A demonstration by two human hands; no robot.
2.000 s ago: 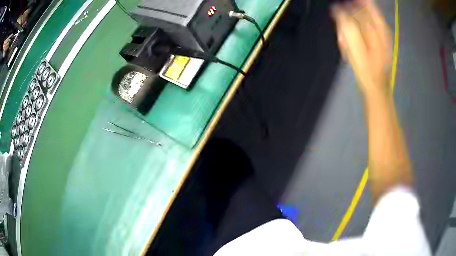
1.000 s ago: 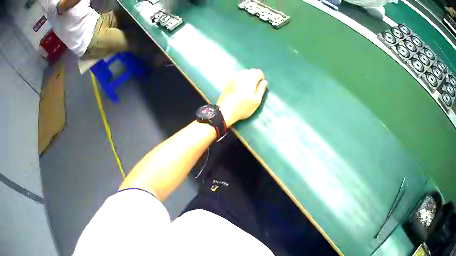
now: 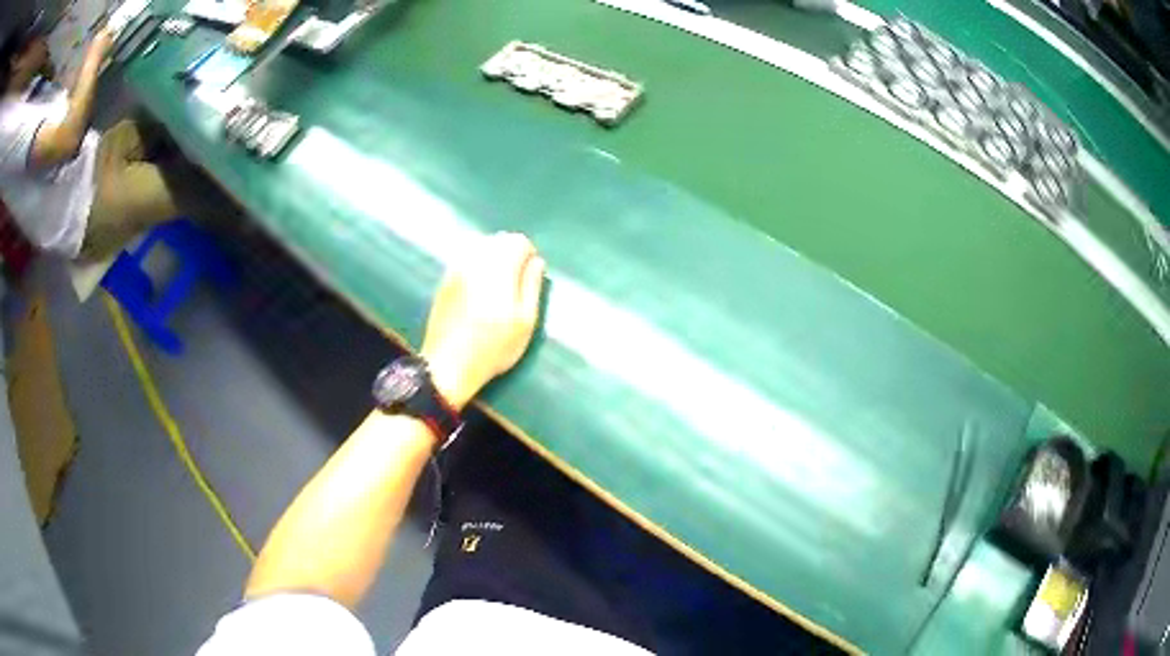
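My left hand (image 3: 485,314), with a watch on its wrist, rests on the green mat (image 3: 719,320) near the bench's front edge. Its fingers are curled closed and nothing shows in them; the palm side is hidden. A thin strand hangs below the wrist. My right hand is out of the picture. A silver-white bracket assembly (image 3: 561,80) lies flat beyond my left hand. A smaller bracket assembly (image 3: 261,128) lies further left, near the front edge. Dark tweezers (image 3: 952,506) lie at the lower right.
The round tip cleaner (image 3: 1046,484) and a yellow sponge (image 3: 1057,600) in a pale tray stand at the lower right. Rows of round components (image 3: 962,96) lie at the back right. A person (image 3: 58,147) is at the far left, by a blue stool (image 3: 161,282).
The view has swung left from the soldering station. My right hand has left the picture, and my left hand has come into view on the mat, its fingers closed.
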